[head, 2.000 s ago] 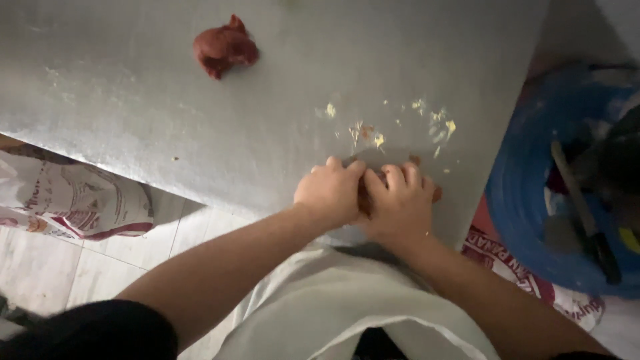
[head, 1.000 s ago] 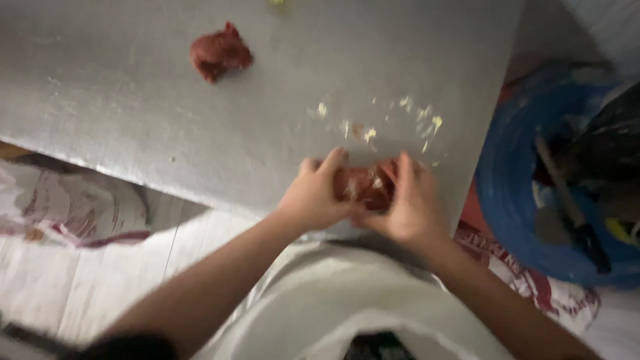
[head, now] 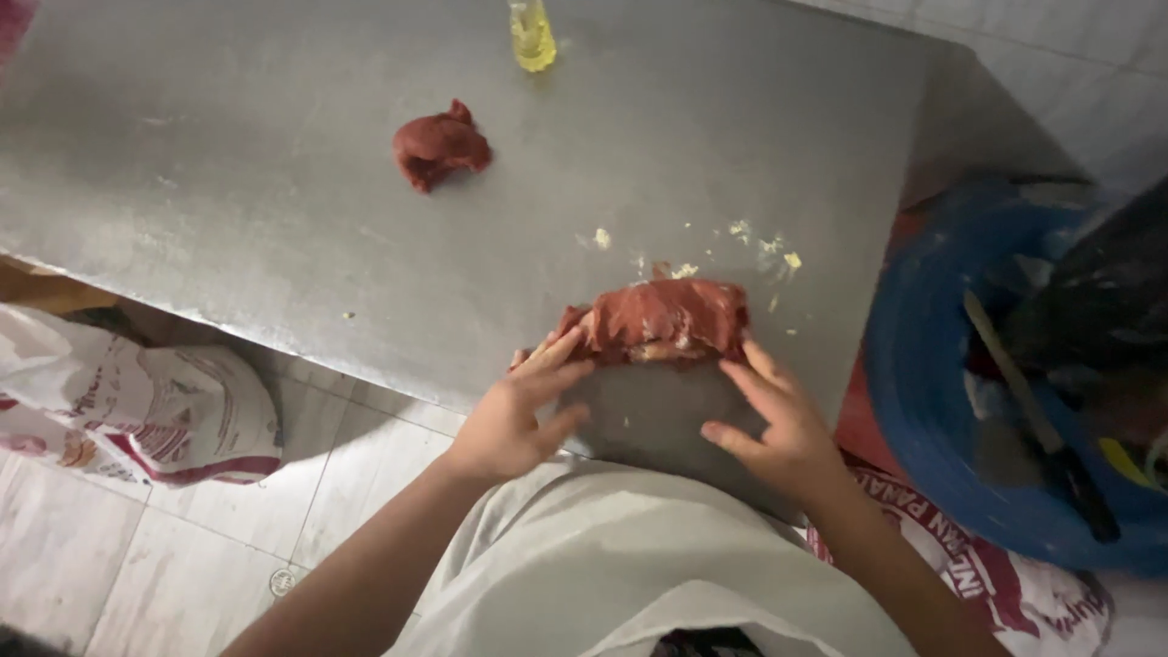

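A thick, folded piece of reddish-brown dough (head: 671, 315) with pale streaks lies on the metal tabletop (head: 301, 182) near its front edge. My left hand (head: 525, 406) touches the dough's left end with spread fingers. At the right end, the fingertips of my right hand (head: 776, 420) rest against or just beside the dough, and the hand is spread too. Neither hand is closed around it. A smaller lump of the same reddish dough (head: 443, 146) sits farther back on the left. Pale yellow crumbs (head: 739, 233) are scattered just beyond the larger piece.
A clear bottle with yellow liquid (head: 532, 38) stands at the back. Right of the table, a blue plastic tub or lid (head: 922, 365) carries a knife (head: 1027, 392) with a black handle and a dark bag (head: 1104, 274). Printed sacks (head: 182, 411) stand below the table at both sides.
My hands were together over the dough; they have moved apart to its two ends, and more of it shows. The view has shifted, bringing the bottle into sight.
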